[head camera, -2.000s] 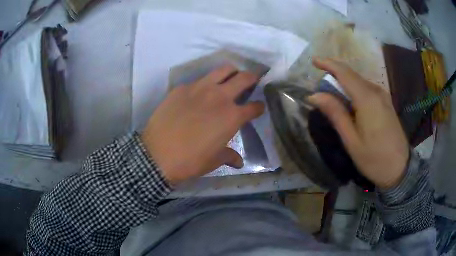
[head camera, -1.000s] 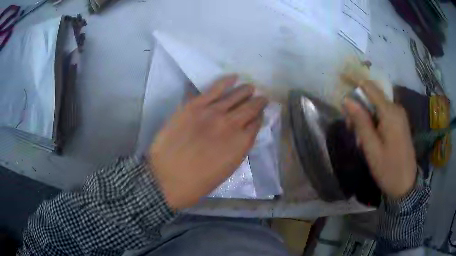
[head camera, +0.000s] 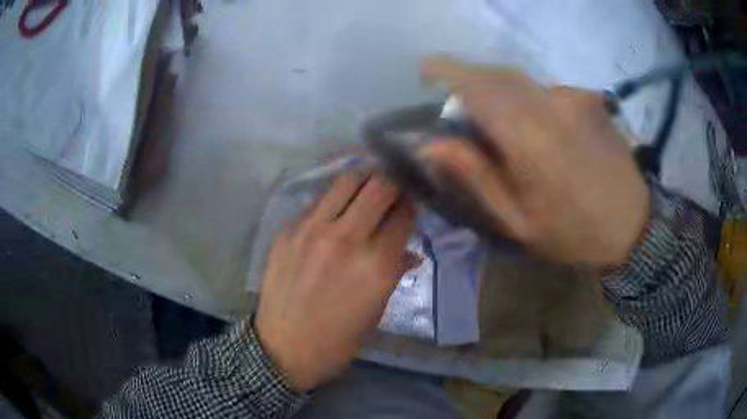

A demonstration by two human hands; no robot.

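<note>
A white fabric piece lies near the table's front edge, its right edge folded over a shiny grey plate. My left hand lies flat on the piece with its fingers at the upper edge and covers much of it. My right hand is closed around the handle of the dark iron. The iron's tip is just above my left fingertips, at the top of the piece. The iron is blurred, and whether it touches the fabric I cannot tell.
A stack of white pieces with brown layers is at the left, with red scissor handles above it. White sheets lie at the upper right. The iron's hose runs right. A yellow-handled tool is at the right edge.
My right hand has lifted the iron from the right and brought it left to the top of the piece. The white fabric's upper flap is now folded down. The view has shifted.
</note>
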